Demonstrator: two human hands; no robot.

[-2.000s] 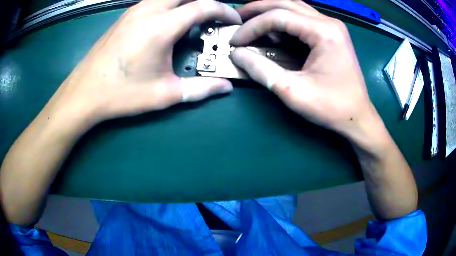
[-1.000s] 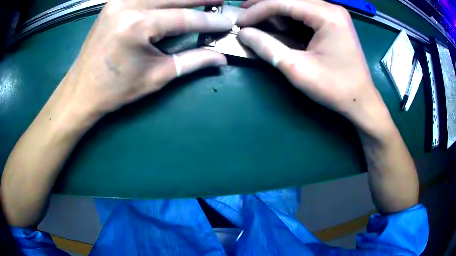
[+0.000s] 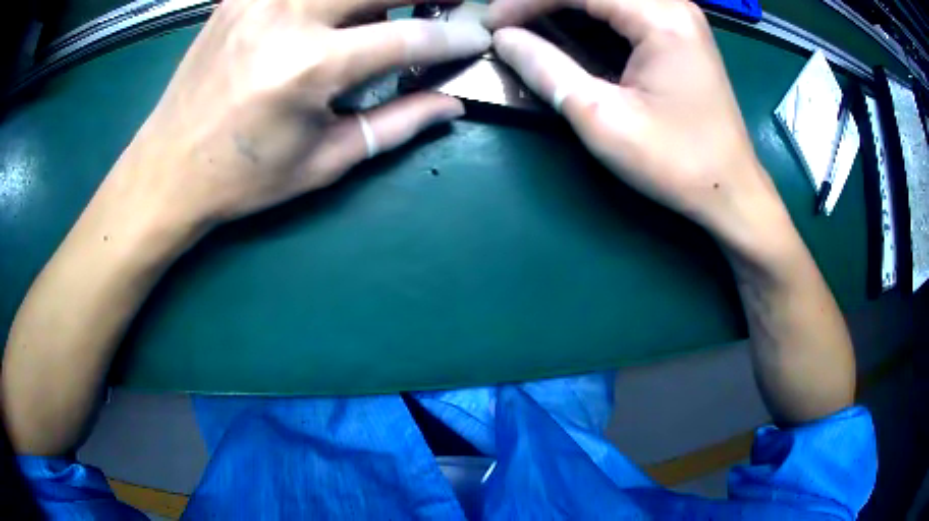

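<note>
A silver metal plate (image 3: 485,83) lies on the green mat at the top middle, mostly hidden under both hands. My left hand (image 3: 280,112) is around its left end, thumb along the near edge and index finger reaching over the top. My right hand (image 3: 652,122) is over its right part, with thumb and index fingertips close together at the plate, touching or nearly touching my left index fingertip. Whether a small part is between the fingertips cannot be seen. Whitish coverings are on the thumbs and fingers.
Long silver rails (image 3: 117,22) run along the far side. A blue bar (image 3: 735,8) lies at the top right. A white paper slip (image 3: 812,117) with a dark pen (image 3: 835,153) lies at the right, beside a narrow silver strip (image 3: 884,204). The green mat's near edge curves before the blue clothing.
The plate and both hands now show higher in the view. My left index finger has moved over the plate to the right fingertips and covers more of it. The right fingertips stay together.
</note>
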